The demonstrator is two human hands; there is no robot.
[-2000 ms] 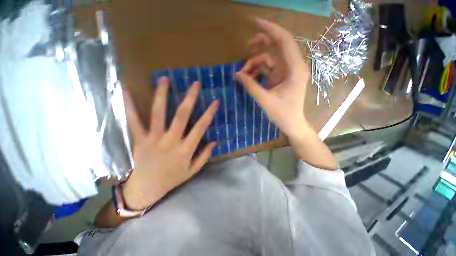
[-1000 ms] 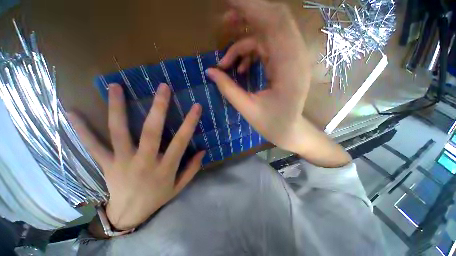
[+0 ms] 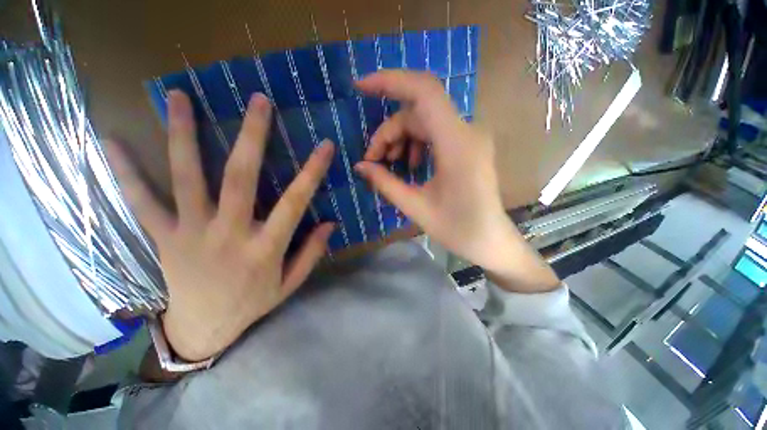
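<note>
The blue cell matrix [image 3: 336, 109] lies on the brown board in front of me, crossed by thin silver ribbons [image 3: 343, 159] whose ends stick out past its far edge. My left hand [image 3: 223, 227] is spread flat with its fingers apart over the left part of the cells, and the fingertips rest on them. My right hand [image 3: 429, 168] is over the right part, with thumb and index finger curled towards each other but apart. I see nothing between them. The palms and fingers hide parts of the cells.
A bundle of long silver ribbon [image 3: 80, 185] and a white stack [image 3: 29, 277] are at the left. A tangled short ribbon pile [image 3: 593, 38] is upper right. A single white strip [image 3: 591, 138] lies on the right of the board. Metal racks [image 3: 664, 285] stand lower right.
My right hand has moved from the cells' far edge towards me, and its index finger has parted from the thumb. My left hand stays spread on the cells. The view has shifted.
</note>
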